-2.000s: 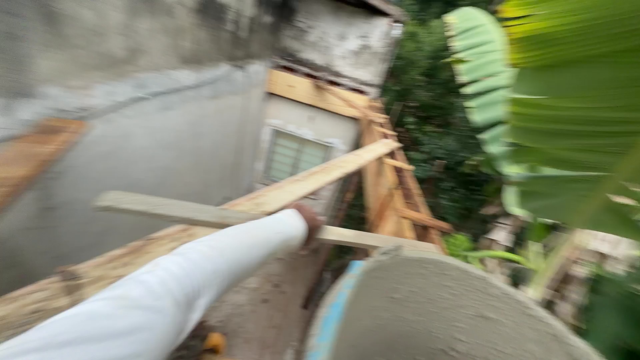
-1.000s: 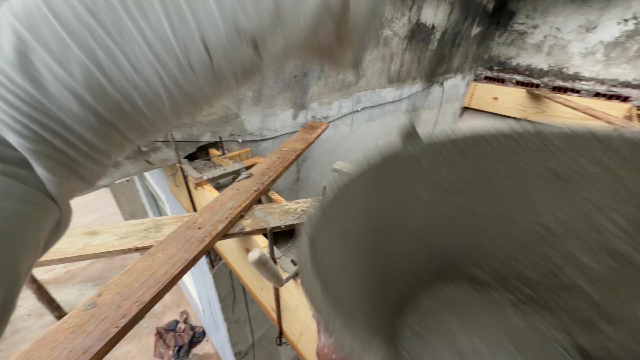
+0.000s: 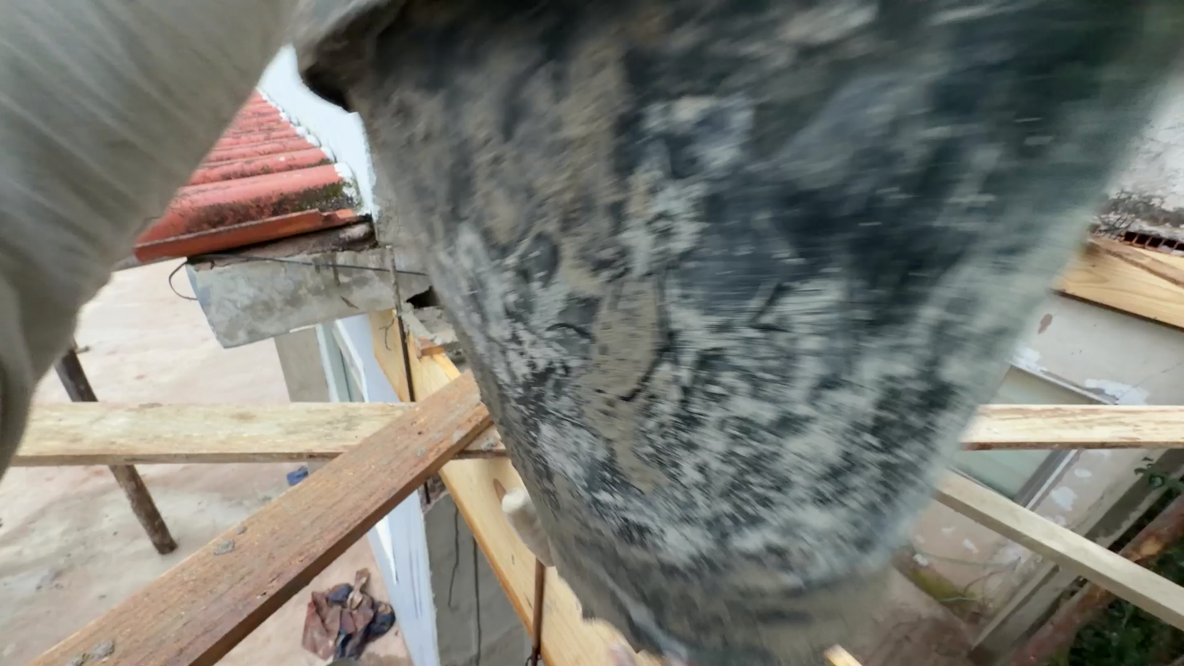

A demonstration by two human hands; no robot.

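Observation:
A black bucket point(image 3: 740, 351), smeared with grey cement, fills the middle of the head view, its side turned toward me and its rim cut off at the top. My left arm's pale sleeve point(image 3: 102, 157) rises at the upper left toward the bucket's rim; the left hand itself is outside the picture. At the bottom edge, under the bucket, a blurred sliver looks like skin, perhaps my right hand point(image 3: 638, 655); its grip is hidden. Behind the bucket, a brown wooden plank point(image 3: 287, 527) slants up from the lower left, over a paler horizontal board point(image 3: 203, 433).
Red roof tiles point(image 3: 259, 190) lie above a concrete slab edge point(image 3: 287, 287) at left. Yellowish formwork boards point(image 3: 499, 546) run downward beside a thin metal bar point(image 3: 538, 606). A crumpled cloth point(image 3: 347, 615) lies below. Another narrow board point(image 3: 1064, 546) slants at right.
The view has swung widely. The bucket, whose grey inside showed earlier, now shows its smeared outer side. The left sleeve, earlier stretched over the boards, is now raised at the upper left.

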